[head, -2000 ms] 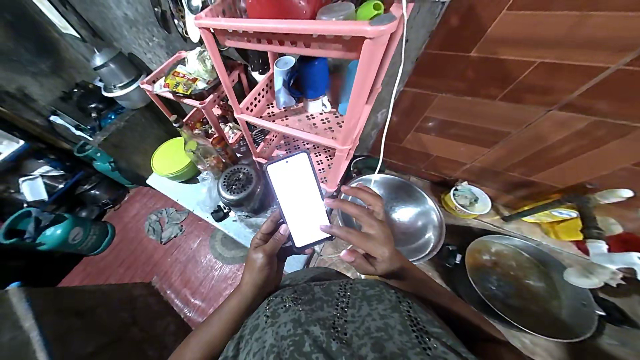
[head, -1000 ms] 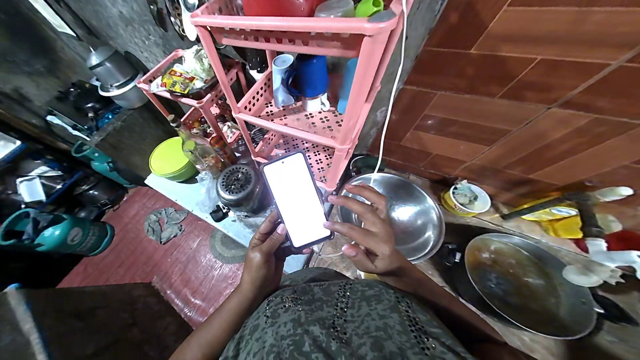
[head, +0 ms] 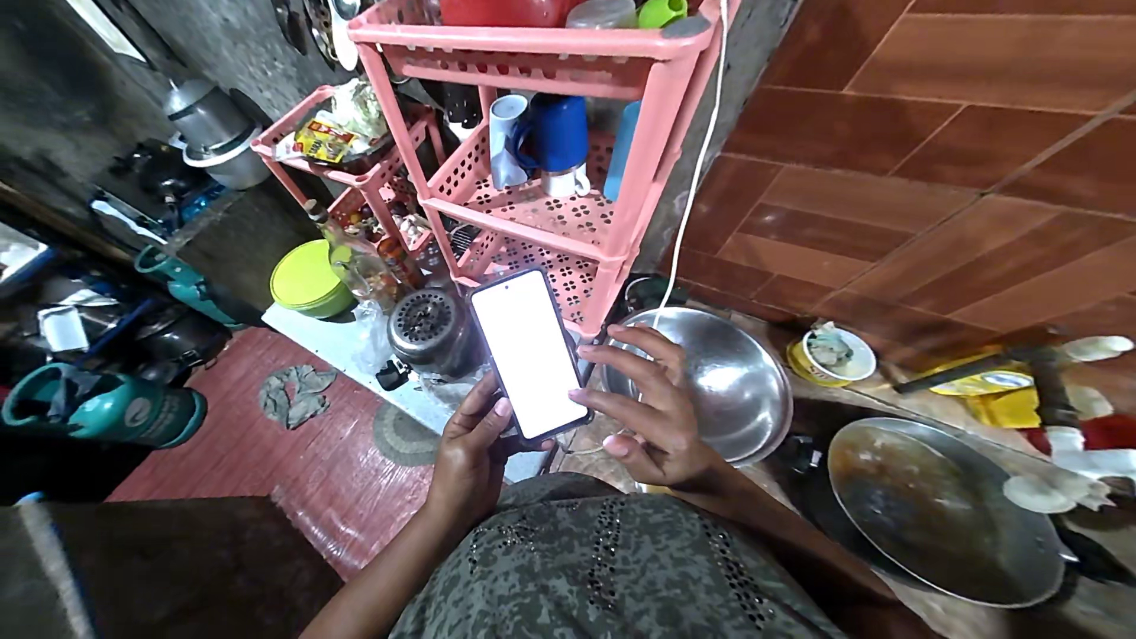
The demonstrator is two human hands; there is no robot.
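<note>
A smartphone [head: 531,355] with a glaring white screen is tilted in front of my torso. My left hand [head: 475,439] grips its lower left edge, thumb along the side. At the phone's right side is my right hand [head: 652,404], fingers apart, with fingertips at or just over the lower right edge of the screen; actual touch cannot be told. Behind that hand lies a shiny metal basin [head: 732,382]. A frying pan [head: 941,506] with brownish liquid sits farther right. Left of the phone is a round metal object with a perforated top [head: 428,328].
Ahead stands a pink plastic rack [head: 532,222] holding a blue mug [head: 561,133]. A lime-lidded tub [head: 311,277] is on the low table's left. A white cord [head: 701,169] hangs before the tiled wall. A teal gas cylinder [head: 133,408] is at far left, a yellow-and-white cup [head: 830,355] behind the pan.
</note>
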